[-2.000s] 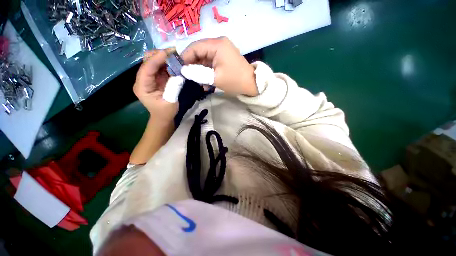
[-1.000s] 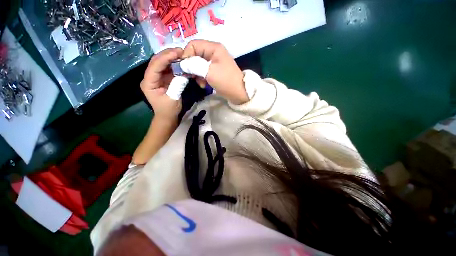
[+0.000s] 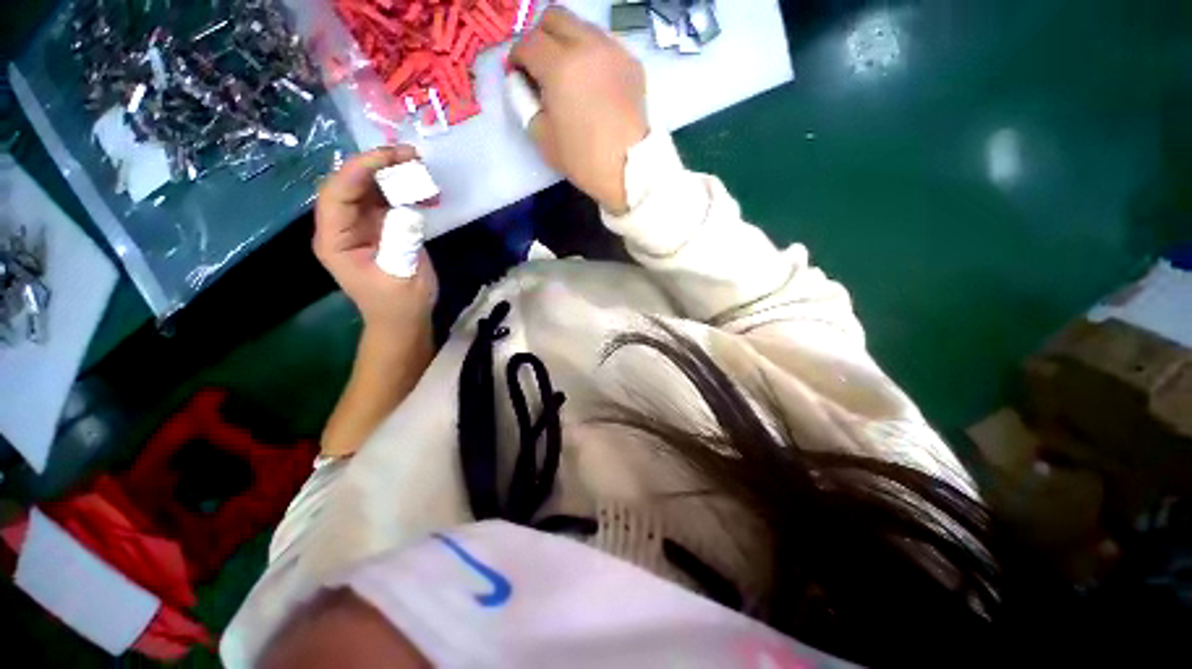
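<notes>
My left hand [image 3: 373, 235], white wrap on its thumb, holds a small flat plate [image 3: 408, 183] that looks bright white or silver, above my lap at the bench edge. My right hand [image 3: 582, 105], also wrapped in white, is over the white board [image 3: 497, 170] at the right edge of the heap of red tabs [image 3: 425, 46]. A bit of red shows by its fingertips; whether it grips a tab is hidden. Dark and silvery tabs [image 3: 673, 24] lie right of that hand.
Silver metal clips [image 3: 196, 85] lie on a clear plastic bag [image 3: 150, 261] at upper left. A second white sheet [image 3: 59, 340] with silver pieces is at far left. Red sheets [image 3: 118, 549] are at lower left, cardboard boxes [image 3: 1111, 366] at right.
My hands were together on a small grey piece. They have parted: my right hand has moved up and right to the red heap, my left hand down and left with the plate.
</notes>
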